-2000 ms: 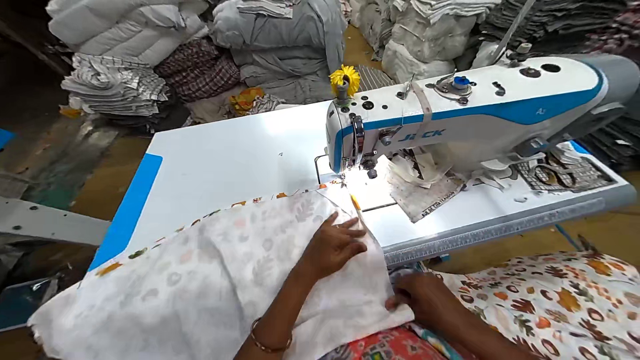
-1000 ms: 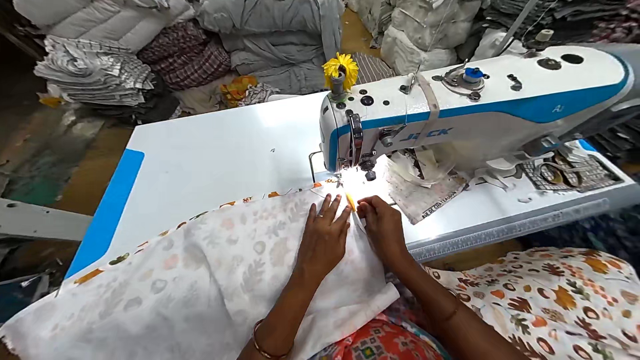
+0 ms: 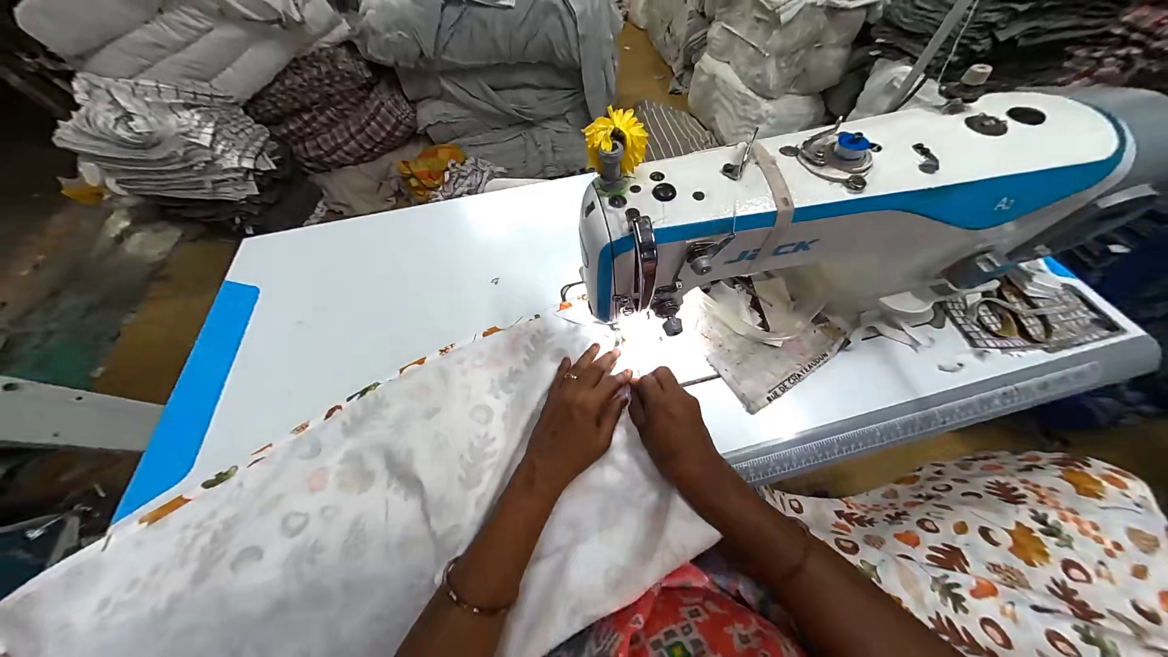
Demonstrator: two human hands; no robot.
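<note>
A Jack industrial sewing machine (image 3: 858,201), white and blue, stands on a white table with its lamp lighting the needle area. Leaf-printed white fabric (image 3: 347,493), pale side up, spreads from the presser foot to the lower left. My left hand (image 3: 579,411) lies on it with fingers slightly spread, just in front of the foot. Beside it, my right hand (image 3: 671,420) pinches the fabric's right edge between thumb and fingers. The two hands' fingertips nearly meet. Glare hides the needle.
Fabric scraps (image 3: 776,356) lie right of the needle, and scissors (image 3: 1013,315) rest on a checked cloth at the table's right end. A ruler strip (image 3: 922,415) runs along the front edge. More printed fabric (image 3: 1004,547) hangs at lower right. Cloth stacks (image 3: 173,137) stand behind.
My right hand has moved from the fabric's lower right edge up beside my left hand near the presser foot. My left hand has shifted slightly. The yellow thing seen at the fabric edge earlier no longer shows.
</note>
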